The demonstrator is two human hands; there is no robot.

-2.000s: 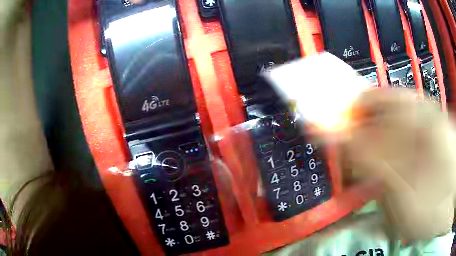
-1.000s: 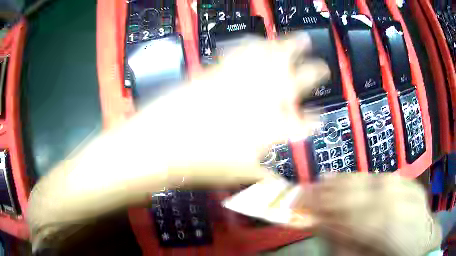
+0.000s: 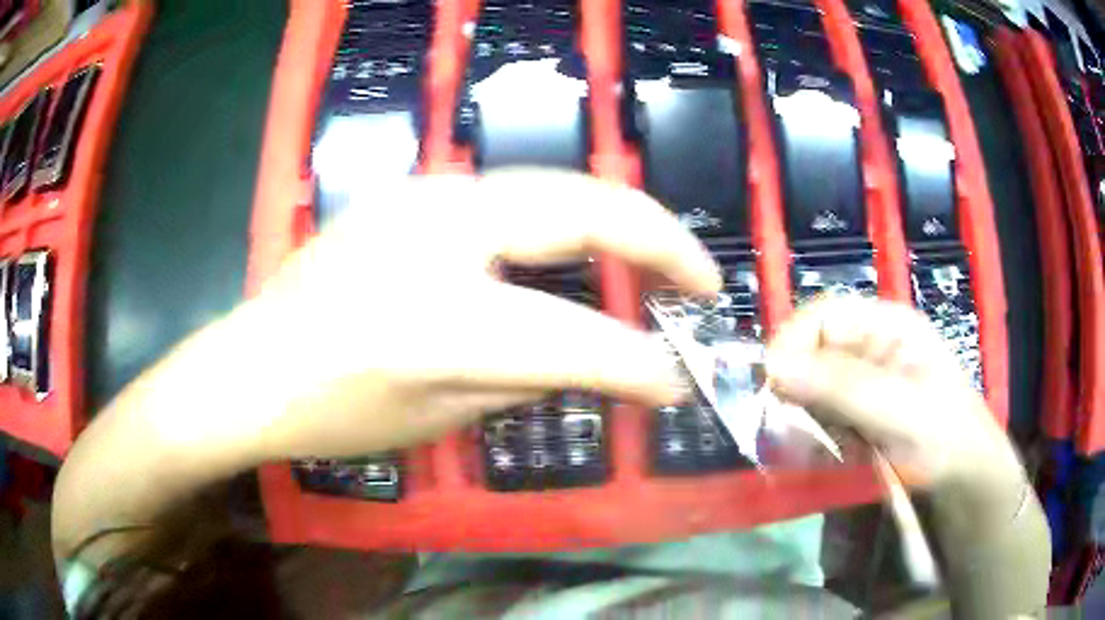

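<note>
My left hand reaches in from the left over the phones. Its thumb and fingers are apart, with nothing visible between them. My right hand is closed on a crinkled clear film that glints between my hands. The film's left edge is close to my left fingertips; I cannot tell if they touch. A thin white-and-orange stick points down from my right hand. Below are opened black flip phones side by side in a red foam tray. My hands and the film hide parts of their keypads.
Another red tray with smaller dark-screened handsets is at the left. Dark green matting shows between the trays. More red tray edges are at the right. A small pale item lies at the upper right.
The view now takes in more of the trays. My left hand has opened, with thumb and fingers spread. The white piece in my right hand is out of sight; clear film and a stick now show there.
</note>
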